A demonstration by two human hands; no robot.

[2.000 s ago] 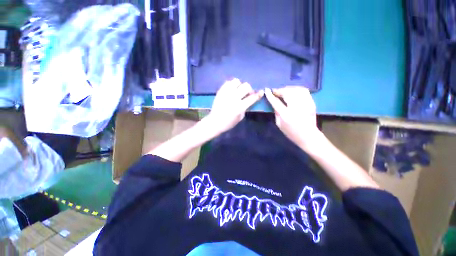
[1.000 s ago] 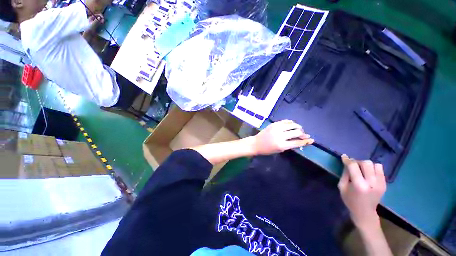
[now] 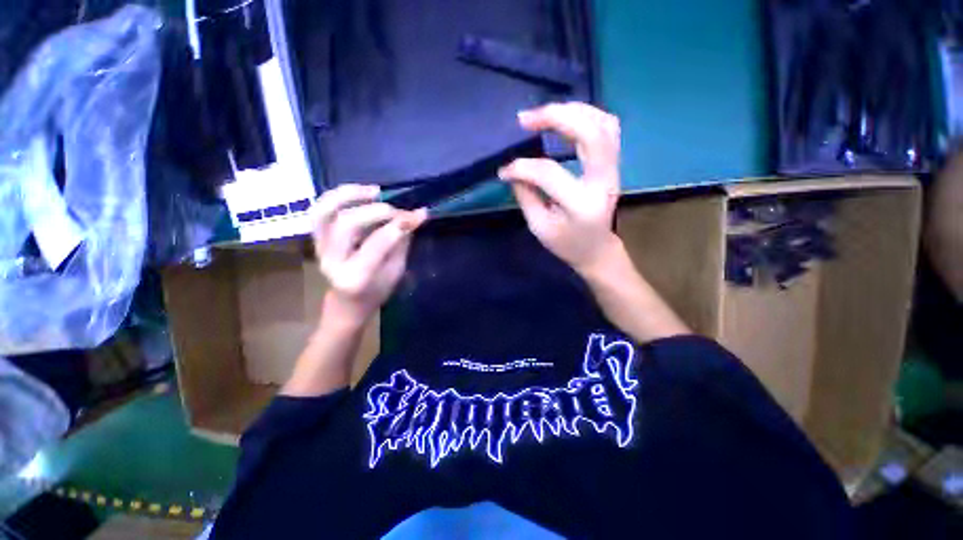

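My left hand (image 3: 362,234) and my right hand (image 3: 573,179) hold a black plastic strip (image 3: 465,177) by its two ends. The strip slants up to the right, over the front edge of the black work tray (image 3: 364,158). Thumbs and fingertips pinch it and cover its ends. Another black strip (image 3: 517,62) lies on the tray farther back. A white backing sheet with black pieces (image 3: 285,121) is at the tray's left edge.
A crumpled clear bag (image 3: 79,190) is at far left. A second tray heaped with dark strips (image 3: 845,84) is at right. An open empty carton (image 3: 253,338) is lower left, and an open carton (image 3: 818,348) with dark parts is lower right. A person's arm shows at the right edge.
The view has turned back from the left. The hands have come up from the tray's front edge, and the strip between them now shows clearly, slanting up to the right.
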